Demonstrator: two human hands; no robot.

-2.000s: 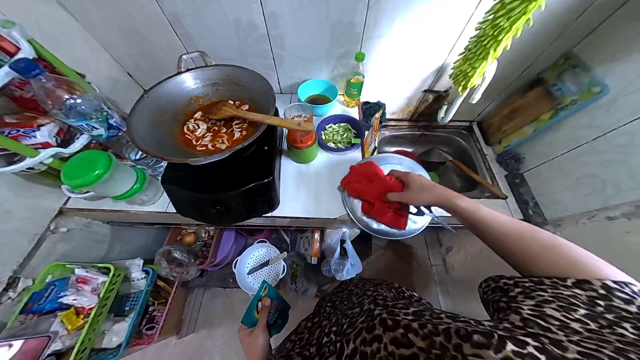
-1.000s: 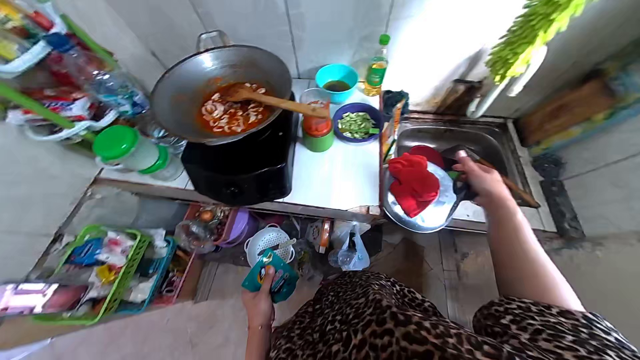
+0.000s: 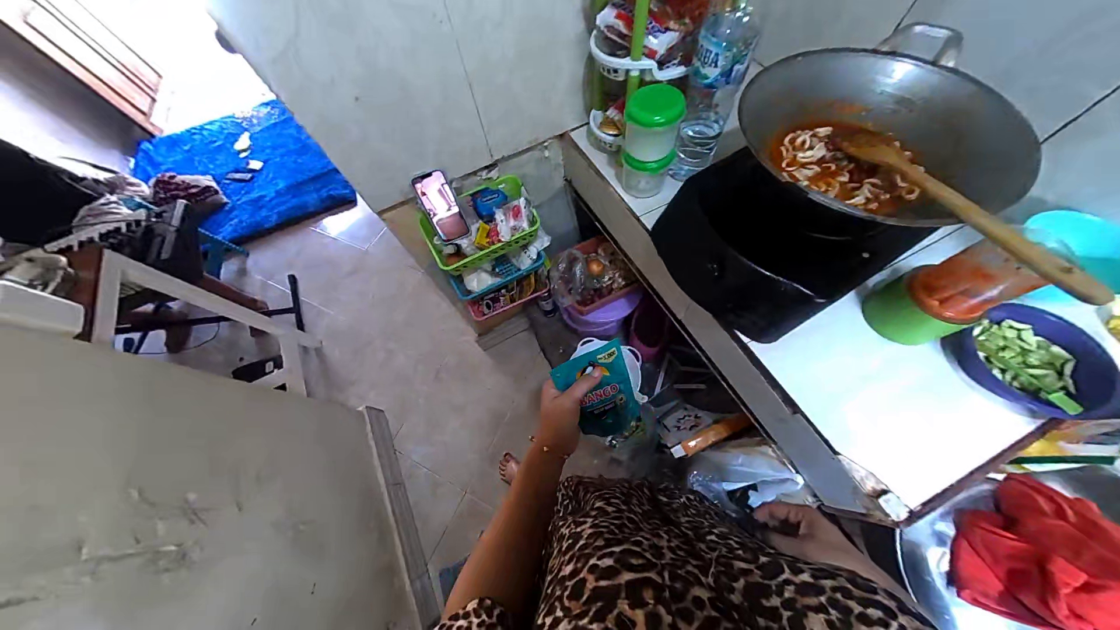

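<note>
My left hand [image 3: 564, 407] grips a teal printed packet [image 3: 604, 389] by its edge, over the floor beside the counter. At the counter's front, my right hand [image 3: 792, 525] has curled fingers near a dark object; whether it holds that object is unclear. A red cloth [image 3: 1041, 547] lies on a round metal piece [image 3: 919, 560] at the lower right. A wok [image 3: 945, 105] with red sauce and pale sliced pieces [image 3: 840, 171] stands on the black stove [image 3: 761, 254], a wooden spatula [image 3: 980, 214] resting in it. Chopped green vegetables [image 3: 1028, 354] fill a dark blue bowl [image 3: 1107, 385].
Green-lidded containers [image 3: 654, 109] and a plastic bottle [image 3: 713, 87] stand left of the stove. Stacked baskets [image 3: 481, 258] hold packets and a phone [image 3: 442, 206]. Plastic bags [image 3: 744, 468] sit below the counter edge [image 3: 779, 429]. A low wall [image 3: 219, 472] borders the left.
The view has swung far to the left. My right hand has moved from beside the metal piece with the red cloth to the counter's front, left of it. My left hand still holds the teal packet.
</note>
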